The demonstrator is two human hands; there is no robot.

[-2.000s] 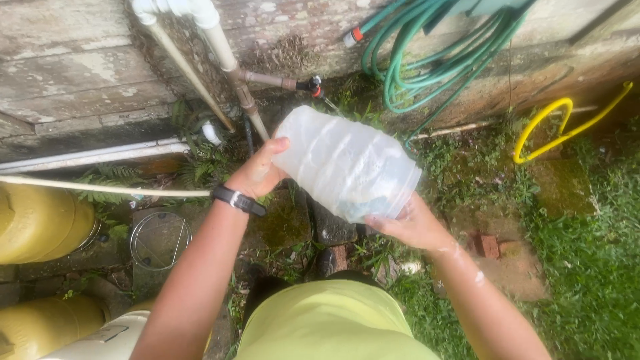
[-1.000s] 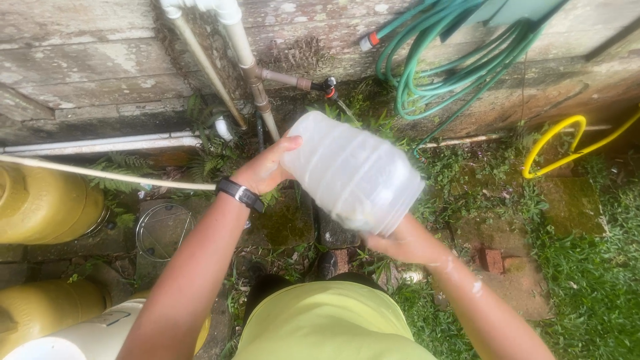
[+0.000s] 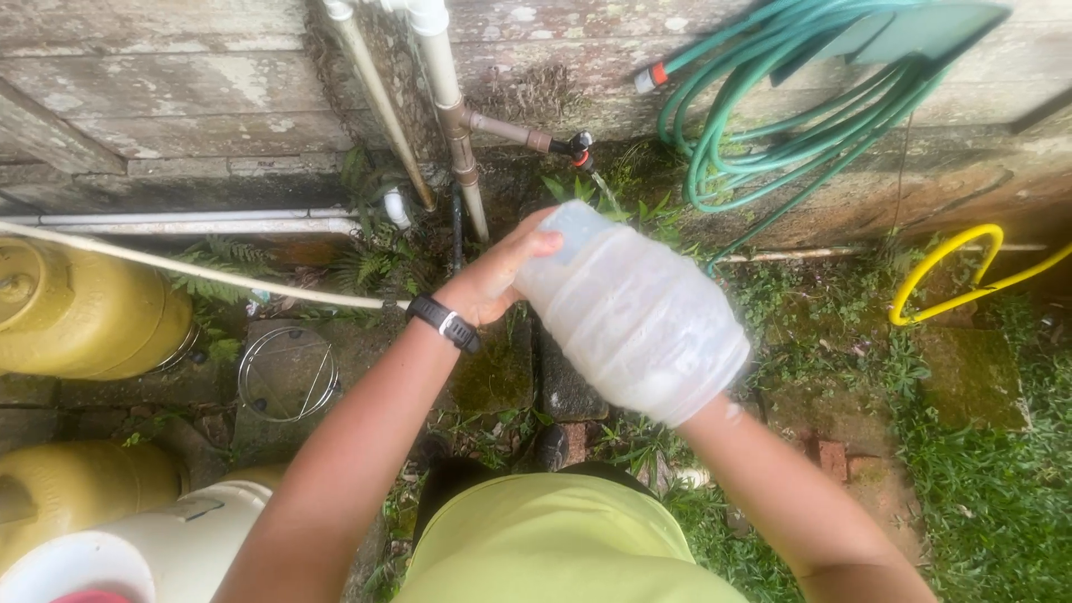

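Note:
A translucent ribbed plastic container (image 3: 636, 322) is held tilted in front of me. My left hand (image 3: 498, 272) grips its narrower upper-left end, the thumb lying on the side, a dark watch on that wrist. The right forearm (image 3: 733, 444) reaches into the lower-right end of the container; my right hand is inside, hidden by the cloudy wall, so its fingers cannot be made out. Just beyond the container, water runs from a small tap (image 3: 579, 146) on a brown pipe.
A coiled green hose (image 3: 729, 159) hangs on the weathered wooden wall. Yellow gas cylinders (image 3: 100, 310) and a white bucket (image 3: 180, 523) are at left, near a round wire rack (image 3: 287, 374). A pale hose (image 3: 209, 279) crosses behind my left wrist. A yellow hose (image 3: 950, 306) lies right, above grass.
My right hand, earlier at the container's lower-right rim, has gone inside it. Water now shows running from the tap. The left hand keeps its hold at the upper-left end.

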